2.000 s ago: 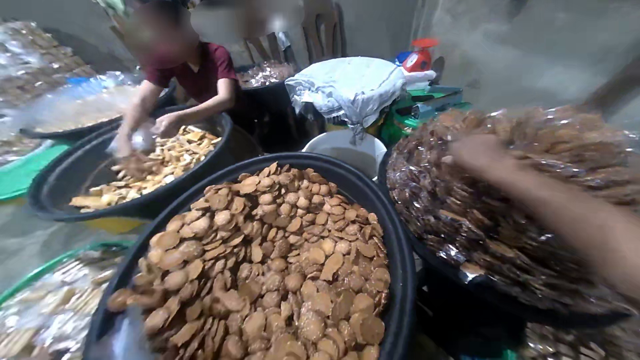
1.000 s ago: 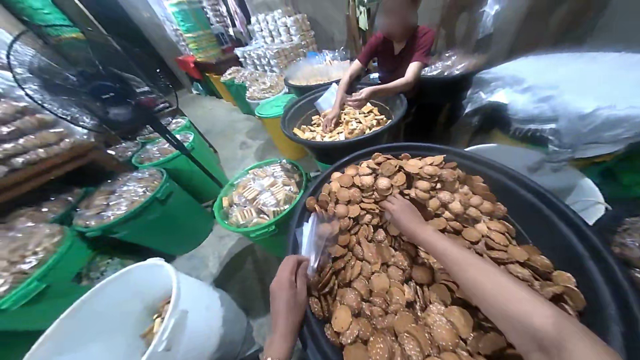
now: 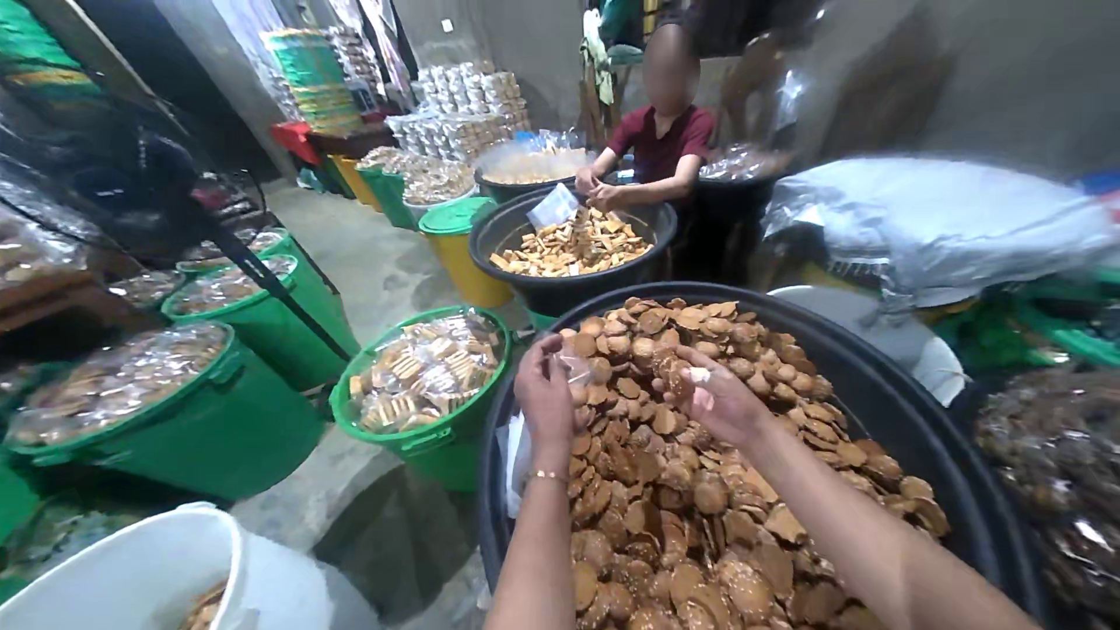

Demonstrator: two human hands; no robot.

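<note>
A big black tub [image 3: 884, 385] in front of me holds a heap of round brown crackers [image 3: 700, 560], some dotted with pale seeds. My left hand [image 3: 544, 394], with a thin bracelet at the wrist, grips a clear plastic bag [image 3: 573, 367] above the tub's left side. My right hand [image 3: 713, 394] holds a few crackers [image 3: 672, 372] just right of the bag; a pale wrap is on one finger. More clear bags [image 3: 514, 455] lie at the tub's left rim, below my left hand.
Across from me a person [image 3: 661, 149] works over another black tub [image 3: 490, 254] of cut yellowish snacks. Green tubs [image 3: 262, 420] of bagged snacks and a white bucket [image 3: 262, 569] stand at left. A covered pile [image 3: 945, 219] and dark bagged snacks [image 3: 1050, 455] are at right.
My right hand has come up out of the cracker heap with crackers in it, near the bag. My left hand has moved up beside it. Two seconds ago, a hand lay on the bagged snacks at right.
</note>
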